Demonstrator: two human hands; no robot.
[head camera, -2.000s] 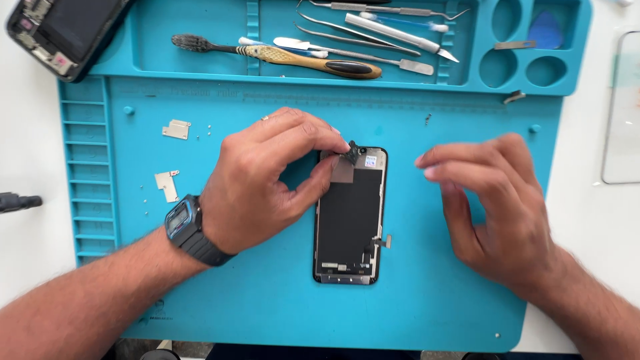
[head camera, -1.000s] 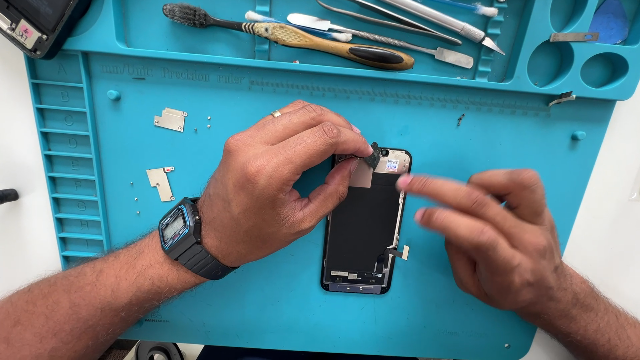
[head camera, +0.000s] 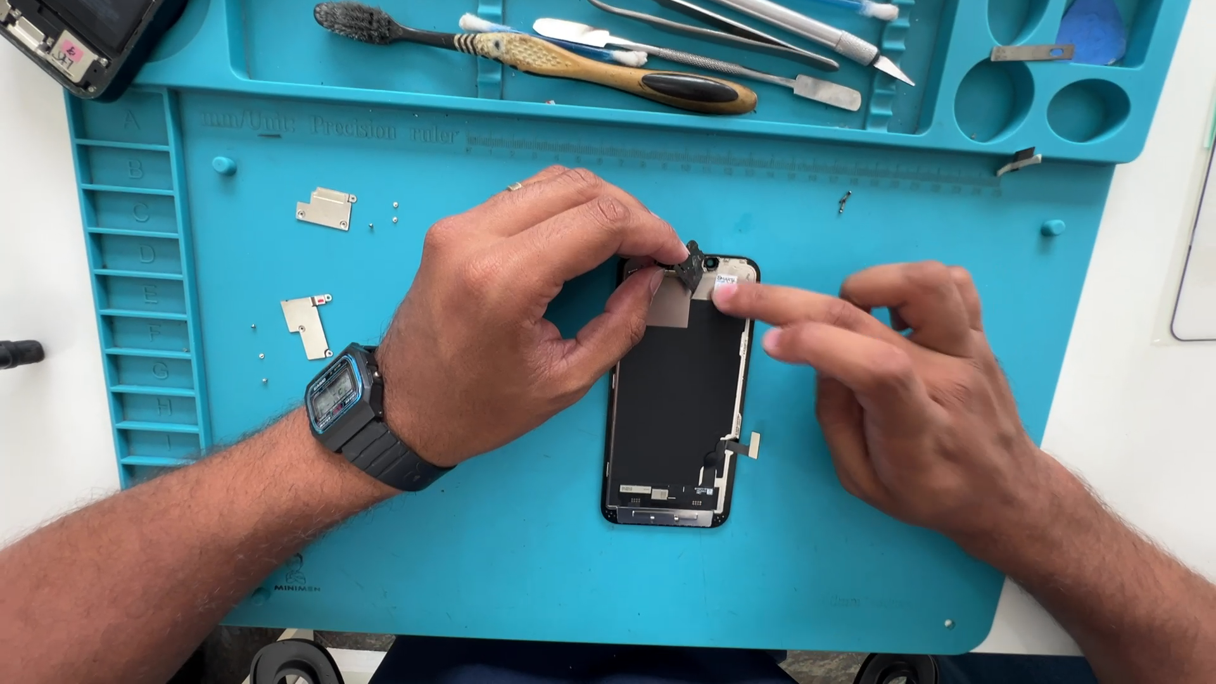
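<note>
A phone display assembly (head camera: 676, 408) lies back side up on a blue silicone repair mat (head camera: 855, 560), its small flex cable (head camera: 741, 446) sticking out at the right edge. Between thumb and index finger, my left hand (head camera: 532, 304) pinches a small dark part (head camera: 693, 266), seemingly a flex cable piece, at the display's top end. My right hand (head camera: 902, 380) holds nothing that shows; its index fingertip is over the display's upper right, by a small white label (head camera: 726, 282). Whether that fingertip touches the display cannot be told.
Two metal shield plates (head camera: 326, 208) (head camera: 307, 327) and tiny screws (head camera: 395, 205) lie at the left. Along the back, the mat's tray holds a toothbrush (head camera: 570, 66), a metal spudger (head camera: 722, 68) and a craft knife (head camera: 826, 33). A phone housing (head camera: 85, 38) sits at the back left.
My right hand has moved left, from beside the display to over its upper right edge. My left hand keeps its pinch on the dark part. The view has moved closer.
</note>
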